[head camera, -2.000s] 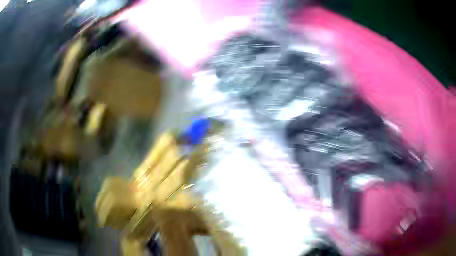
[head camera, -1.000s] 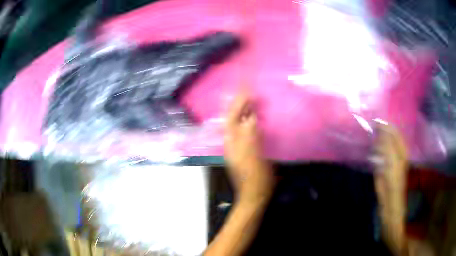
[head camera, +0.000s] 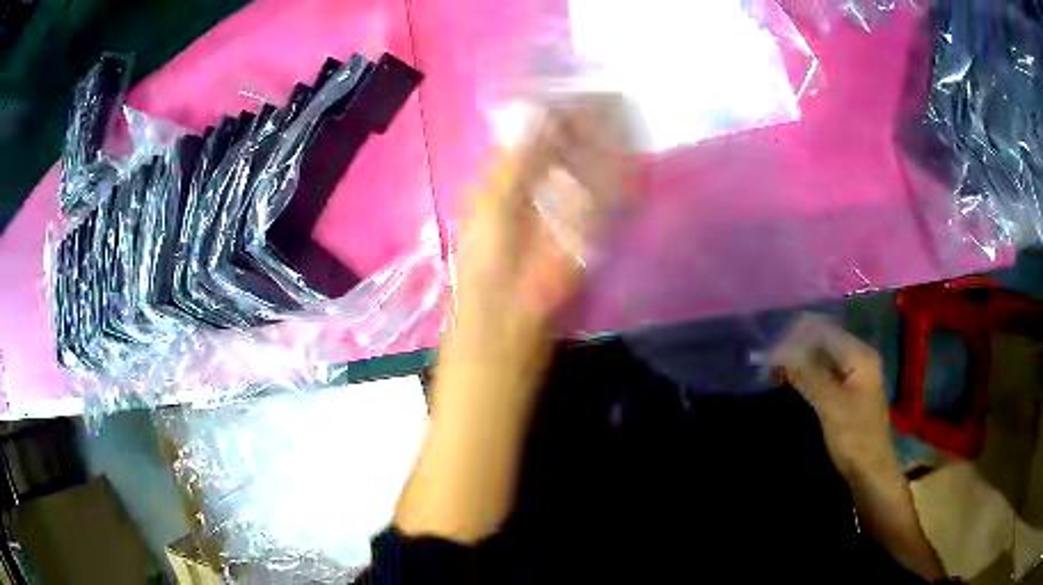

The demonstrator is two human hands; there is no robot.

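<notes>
My left hand (head camera: 543, 217) is bare and badly blurred over the pink sheet (head camera: 732, 229), beside the stack of empty bags (head camera: 698, 80); its fingers and anything in them cannot be made out. My right hand (head camera: 829, 371) is bare, low at the sheet's front edge, with curled fingers closed on what looks like a thin clear plastic bag (head camera: 709, 352), seen faintly against my dark clothing. Bagged brackets (head camera: 172, 240) lie nested in a row at the left of the sheet, black and bent under glossy plastic.
More shiny bagged parts (head camera: 989, 114) lie at the right end of the sheet. An open carton with a crinkled clear liner (head camera: 309, 480) is below the table edge at left. A red stool (head camera: 944, 423) stands on the floor at right, with brown cardboard (head camera: 972, 514) near it.
The view has steadied and the bracket row is sharper. My left hand is now higher, near the bag stack. My right hand is lower, off the sheet's front edge.
</notes>
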